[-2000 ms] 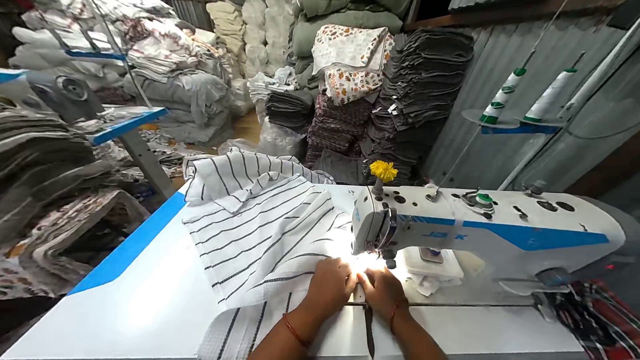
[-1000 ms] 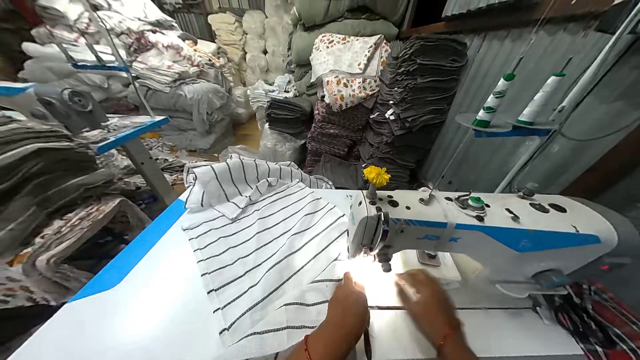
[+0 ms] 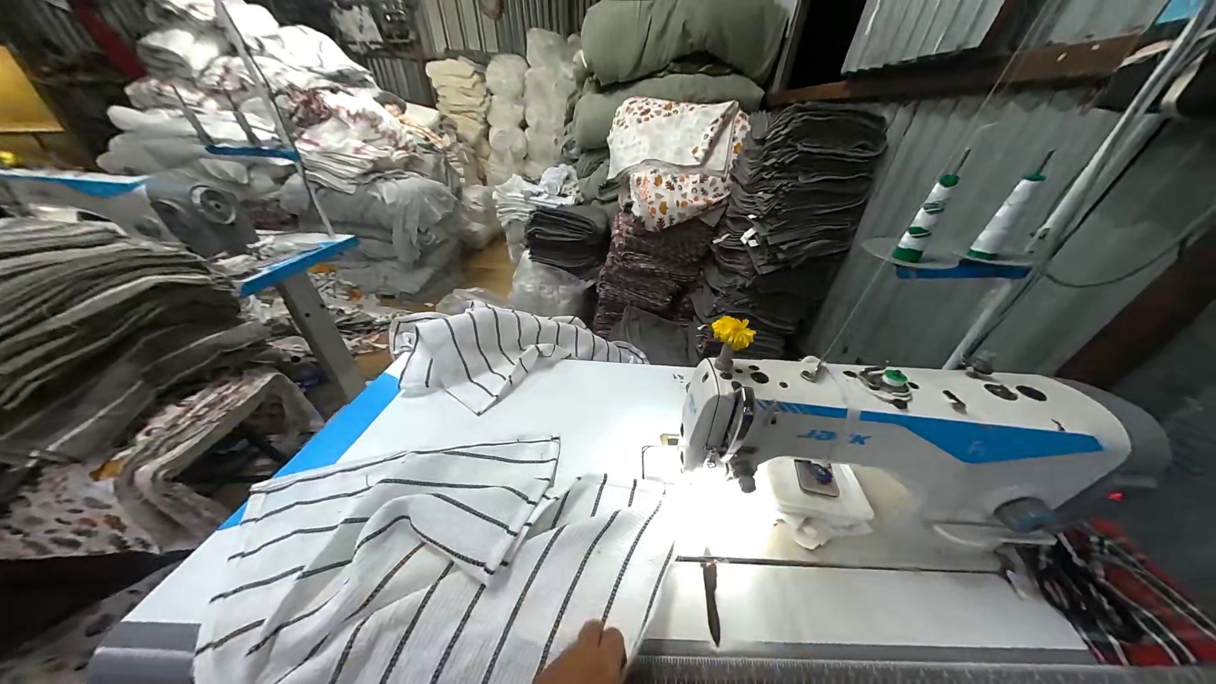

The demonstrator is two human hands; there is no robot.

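Observation:
My left hand [image 3: 587, 654], partly cut off by the bottom edge of the head view, grips the near edge of a white cloth with dark stripes [image 3: 427, 532]. The cloth lies folded and rumpled on the left of the white sewing table, left of the lit needle area. Behind it, more striped cloth [image 3: 494, 347] is bunched at the table's far edge. A Jack sewing machine [image 3: 912, 427] stands to the right, its needle area hidden by glare. A slim dark tool [image 3: 712, 603] lies in front of it. My right hand is out of view.
Two thread cones [image 3: 926, 218] stand on a holder at the right. A phone-like object [image 3: 817, 478] rests on a white pad under the machine arm. Plaid cloth [image 3: 1140, 589] lies at the right edge. Fabric stacks [image 3: 807, 190] rise behind; another machine [image 3: 180, 209] is at the left.
The striped cloth has come away from the needle area, toward me and to the left, apart from the bunched cloth behind. My left hand has moved toward me. My right hand has left the view.

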